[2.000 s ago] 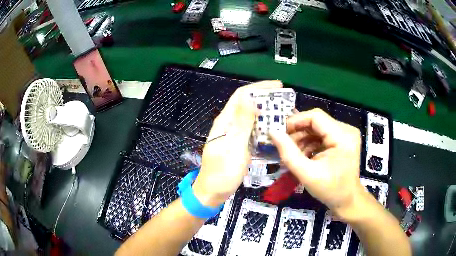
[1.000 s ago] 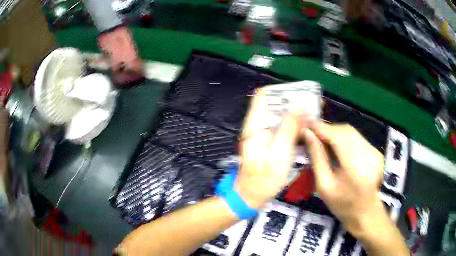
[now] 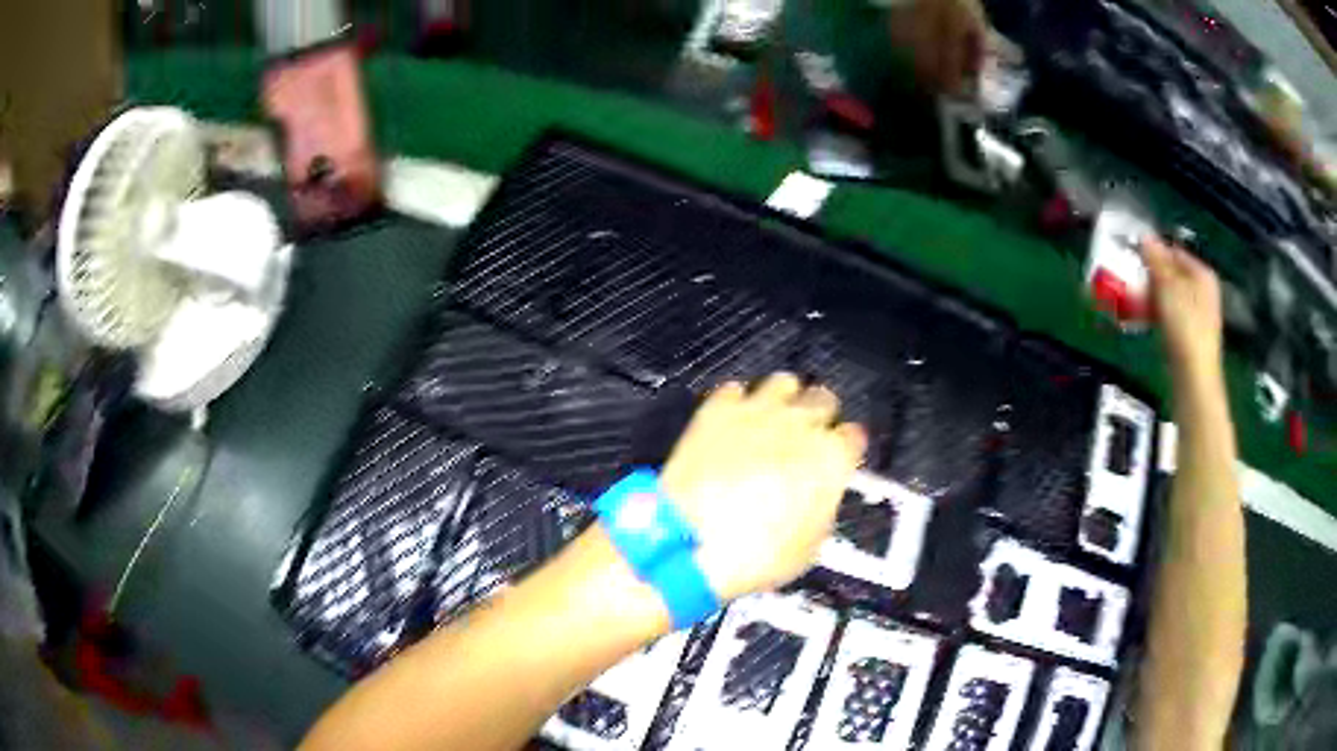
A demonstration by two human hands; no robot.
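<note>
My right hand reaches over the green belt and grips a circuit board unit with a red piece at its lower end. My left hand, with a blue wristband, is over the black blister tray, fingers curled down at the left end of a white housing frame. Its fingertips are partly hidden, so its hold on that frame is unclear. More white frames lie in the tray's front pockets and at its right end.
A white fan and an upright smartphone stand left of the tray. Blurred units and red pieces lie on the green belt. Another person's hand is at the top. Dark trays are at the upper right. A red object is at the lower left.
My hands have parted. The right hand has moved right and away over the belt with the unit. The left hand has lowered to the tray beside a frame.
</note>
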